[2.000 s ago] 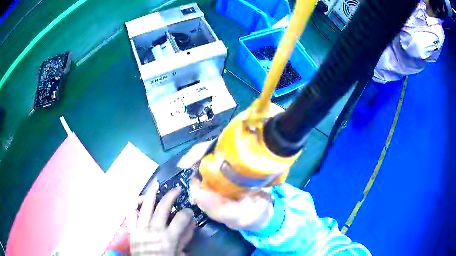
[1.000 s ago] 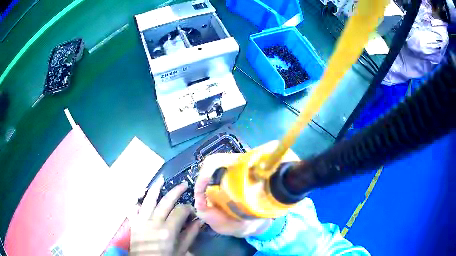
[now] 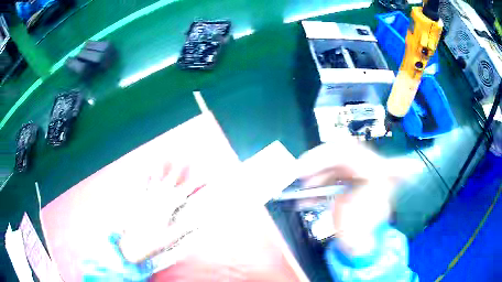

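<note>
My left hand (image 3: 159, 220), overexposed and blurred, is over the large pink-red sheet (image 3: 220, 267) with fingers apart; I see nothing in it. My right hand (image 3: 358, 193), also blurred, holds a thin pale pen-like tool (image 3: 311, 192), possibly tweezers, pointing left. Below it, the circuit board (image 3: 316, 217) in its black housing is partly hidden by the hand. White paper (image 3: 272, 165) lies between the sheet and the board. The yellow-orange electric screwdriver (image 3: 414, 60) hangs nearly upright beyond my right hand, untouched.
The white screw feeder (image 3: 349, 80) stands behind my right hand, with blue bins (image 3: 435, 107) beside it. Circuit boards (image 3: 205, 44) and black blocks (image 3: 91, 58) lie on the green surface at the back and left. Fan-vented boxes (image 3: 470, 55) stand at the right.
My right hand has let go of the screwdriver, now hanging farther back, and holds the pale tool. My left hand has moved off the board to the sheet. The view has swung left.
</note>
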